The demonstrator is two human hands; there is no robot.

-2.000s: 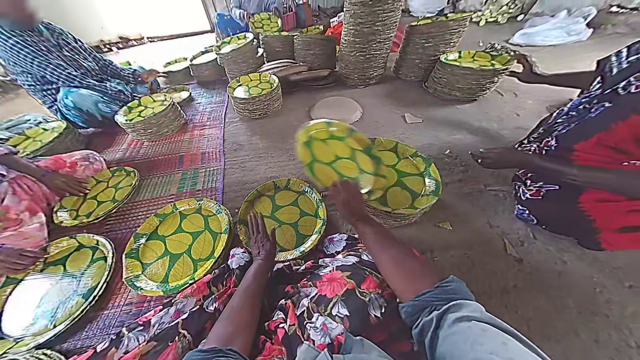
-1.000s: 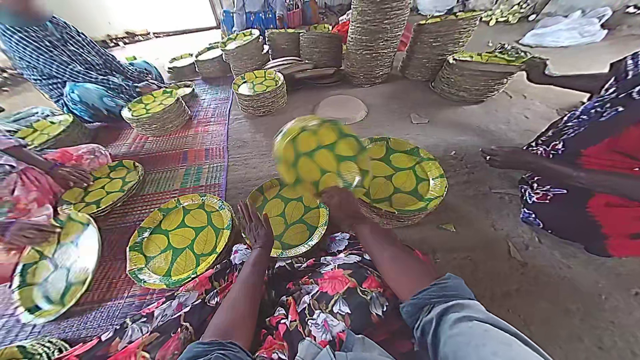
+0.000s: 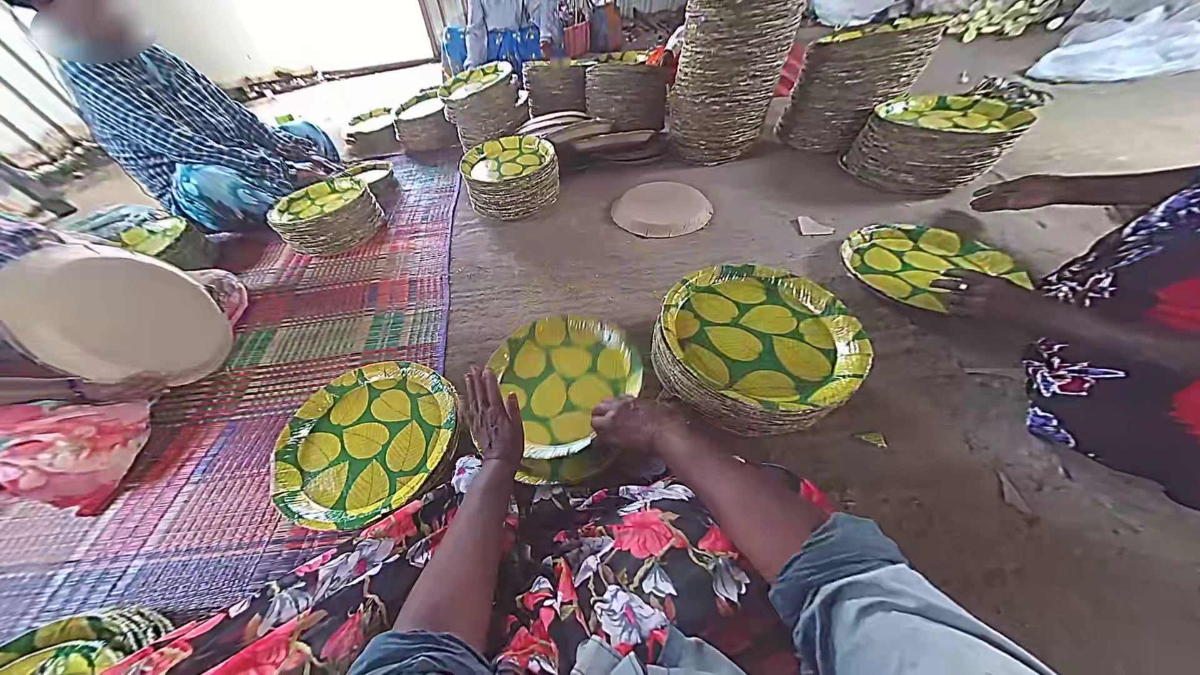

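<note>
A green plate with a yellow leaf pattern [image 3: 553,384] is gripped at its lower right rim by my right hand [image 3: 633,424]. It hovers over or rests on another such plate [image 3: 562,469], whose lower rim shows beneath; whether they touch I cannot tell. My left hand [image 3: 495,417], palm turned inward and fingers extended, is at the left edge of these plates. Left of it, on the mat, lies a leaf-patterned plate [image 3: 366,445]. A thick stack of the same plates [image 3: 764,342] stands on the floor to the right of my right hand.
A person's hand [image 3: 975,292] at right touches a leaf-patterned plate [image 3: 923,262]. A person at left holds a plate with its plain underside [image 3: 112,314] showing. Beyond are a plain upturned plate [image 3: 662,208], a short stack [image 3: 509,178] and a tall stack [image 3: 731,84]. A woven mat [image 3: 375,309] covers the left floor.
My right hand has brought the plate down and left, from beside the stack to over the plate at my lap. A leaf-patterned plate now shows under the hand of the person at right.
</note>
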